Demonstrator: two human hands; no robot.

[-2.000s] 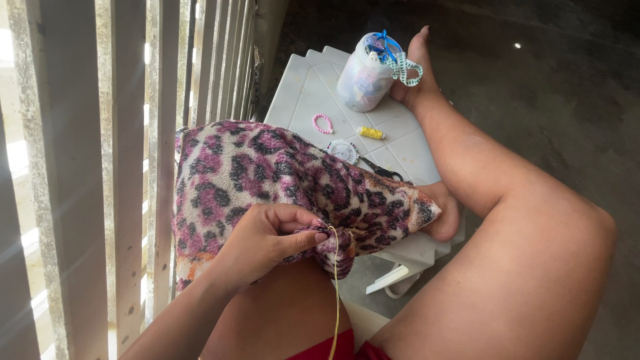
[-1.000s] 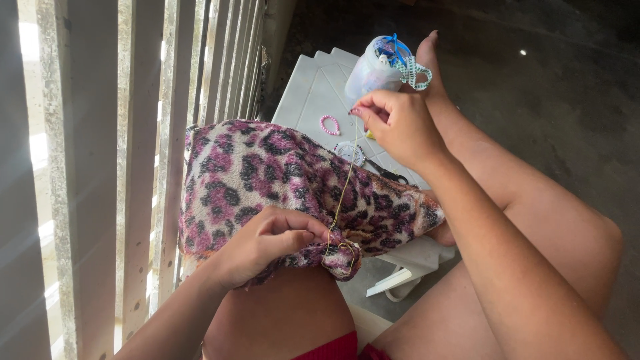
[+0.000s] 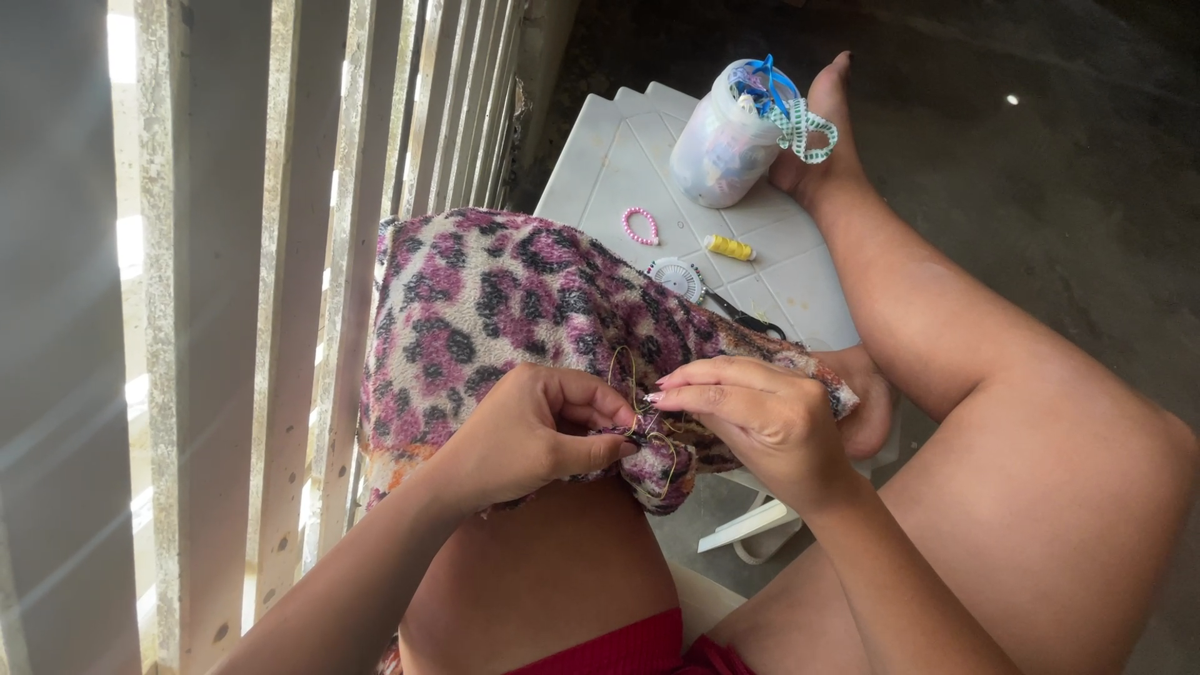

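A fuzzy leopard-print cloth (image 3: 525, 300) in purple, black and cream lies over my thigh and the edge of a small table. My left hand (image 3: 562, 427) pinches a gathered fold of it between thumb and fingers. Close against that fold is my right hand (image 3: 750, 412), thumb and fingertips drawn together at the stitching spot; a needle there is too small to make out. Yellowish thread (image 3: 671, 469) loops around the fold and between both hands.
On the white plastic table (image 3: 600, 178) stand a jar (image 3: 722, 141) of ribbons, a pink beaded loop (image 3: 640, 226), a yellow thread spool (image 3: 729, 247), a pin wheel (image 3: 677, 277) and black-handled scissors (image 3: 750, 321). A slatted railing (image 3: 272, 309) runs along the left.
My right hand, out of view at first, was raised near the jar with the thread stretched taut. It has come down to the fold, and the thread now hangs in loose loops.
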